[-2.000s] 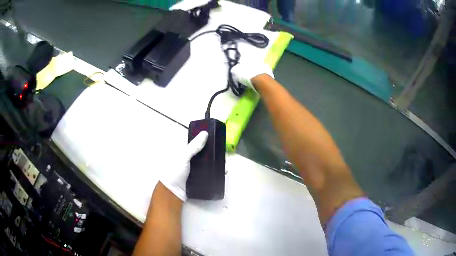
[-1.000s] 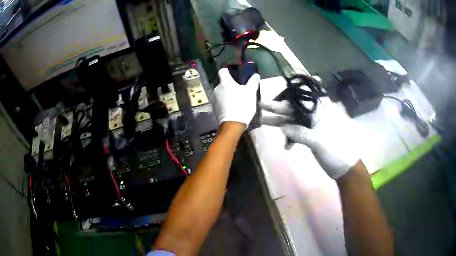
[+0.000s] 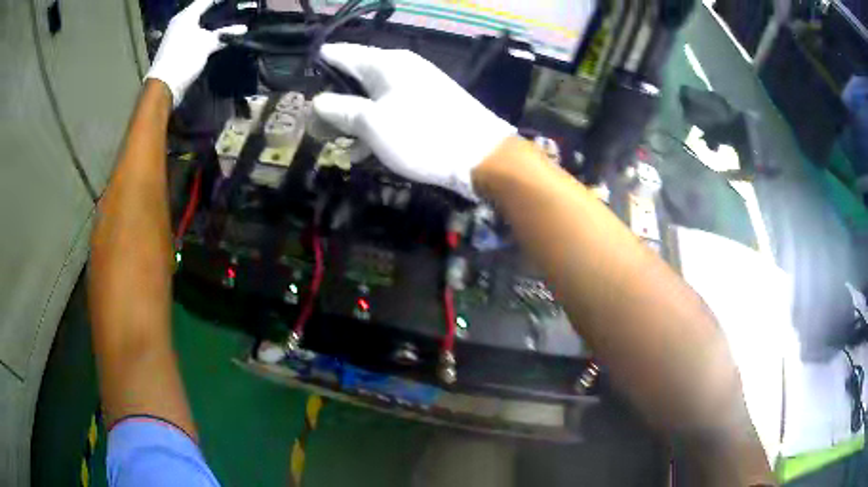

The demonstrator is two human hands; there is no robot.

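Observation:
My left hand point(image 3: 186, 52), in a white glove, is at the top left, above the far-left end of the test station point(image 3: 381, 304). Its finger and thumb are around a dark power adapter point(image 3: 231, 17), partly cut off by the picture's top edge and blurred. My right hand point(image 3: 414, 119), also gloved, is above the pale test sockets point(image 3: 284, 124). A black cord point(image 3: 319, 48) passes between its thumb and fingers and loops up behind. The cord's tip is hidden. Red test leads point(image 3: 316, 276) hang on the tester's front, among small red and green lights.
A bright monitor point(image 3: 504, 21) stands behind the tester. At right, the white-covered ledge point(image 3: 728, 285) runs beside the belt, with a dark scanner-like shape point(image 3: 709, 107), a lime-green strip point(image 3: 823, 458) and a black cord point(image 3: 855, 376). A grey cabinet wall point(image 3: 48, 171) is close at left.
The view has swung left from the white ledge to the tester. Both hands have moved from beside the scanner to the tester's left end, with the adapter and cord.

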